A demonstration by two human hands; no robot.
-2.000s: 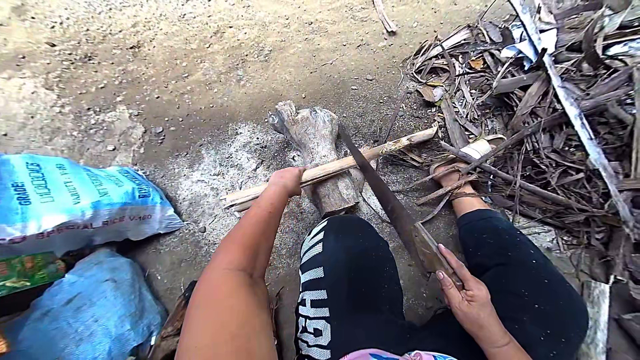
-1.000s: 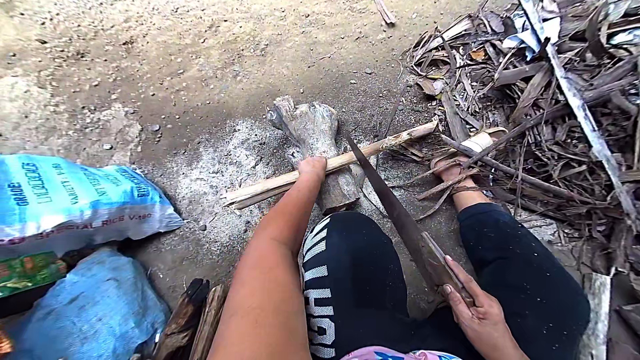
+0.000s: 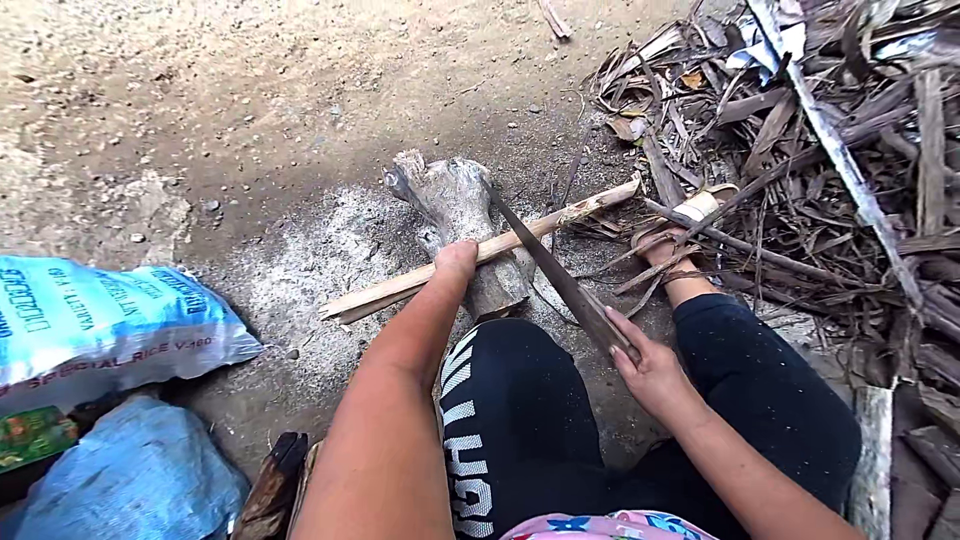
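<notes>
My left hand [image 3: 456, 259] grips a split length of wood [image 3: 390, 289], which lies slantwise across a weathered log block [image 3: 459, 199] on the ground. In my right hand [image 3: 649, 364] is the wooden handle of a long-bladed tool [image 3: 551, 270], seemingly a handsaw. Its dark blade crosses over the split wood just right of my left hand, and its tip reaches the upper right side of the block. The blade's cutting edge cannot be made out. Pale sawdust-like powder [image 3: 315, 259] covers the ground left of the block.
Dry leaves and sticks [image 3: 787, 172] are heaped on the right, around my sandalled foot [image 3: 664, 244]. A printed rice sack [image 3: 112, 322], a blue plastic bag [image 3: 135, 472] and a dark piece of wood [image 3: 271, 487] lie on the left. A wood chip [image 3: 555, 19] lies farther ahead.
Along the split wood, my left hand has shifted right, nearer the blade. The tool has stayed in my right hand, its blade still across the wood.
</notes>
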